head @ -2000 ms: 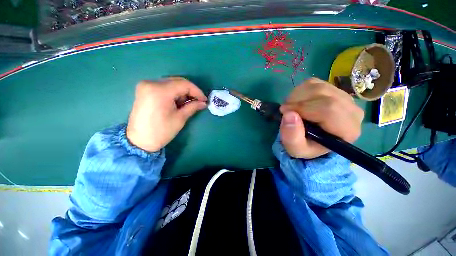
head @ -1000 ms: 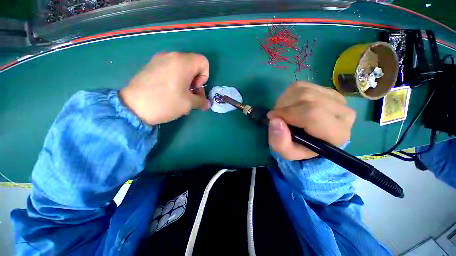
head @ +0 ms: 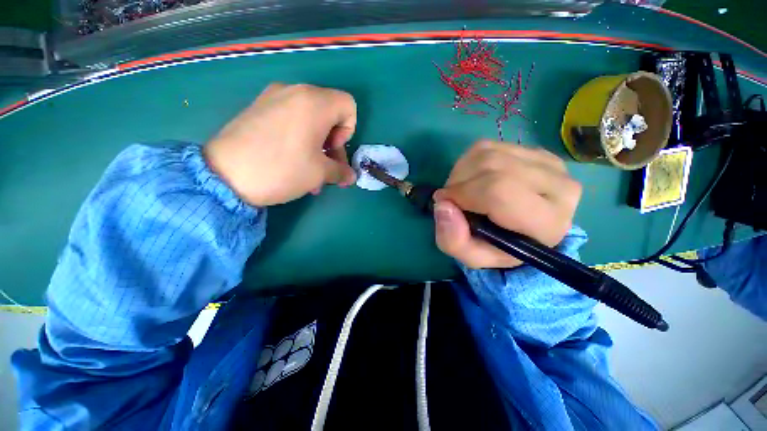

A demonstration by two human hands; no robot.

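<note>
A small white work pad (head: 387, 165) lies on the green mat in front of me. My right hand (head: 510, 204) holds the black soldering iron (head: 547, 258) like a pen, its copper-coloured tip over the pad's left part. A small dark part (head: 367, 164) shows at the tip, partly covered by it. My left hand (head: 290, 145) is at the pad's left edge with thumb and forefinger pinched. What the fingertips pinch is too small to tell.
Thin red wires (head: 473, 74) lie loose beyond my right hand. A yellow tub (head: 586, 118) with whitish bits, a yellow sponge (head: 666, 179) and a black stand (head: 709, 93) are at the right. A red edge line (head: 277, 48) and blurred parts tray are at the back.
My right hand has moved left, bringing the iron's tip from the pad's upper right edge onto its left part. My left hand rose and turned, then stayed at the pad's left edge.
</note>
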